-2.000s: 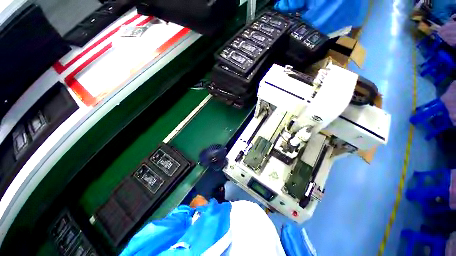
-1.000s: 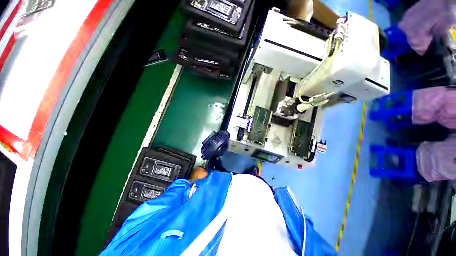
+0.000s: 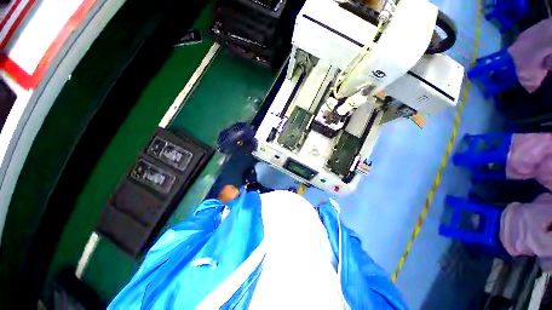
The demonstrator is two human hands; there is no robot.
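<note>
The white automatic machine stands ahead, slightly right, with two dark greenish fixtures, one on the left slide and one on the right slide. A black parts tray lies on the green belt at the left, with two electronic units in its upper pockets. My left hand is small and partly covered by the blue sleeve, near the tray's right side; its fingers are not clear. Only a sliver of skin of my right hand may show at the right sleeve, below the machine front.
A round dark fan-like object is at the machine's left front corner. Stacked black trays stand behind on the green belt. Blue stools and people in pink are at the right, beyond a yellow floor line.
The view has shifted, so the machine sits higher and a little further left and more of the parts tray shows. Both fixtures remain at the front of their slides.
</note>
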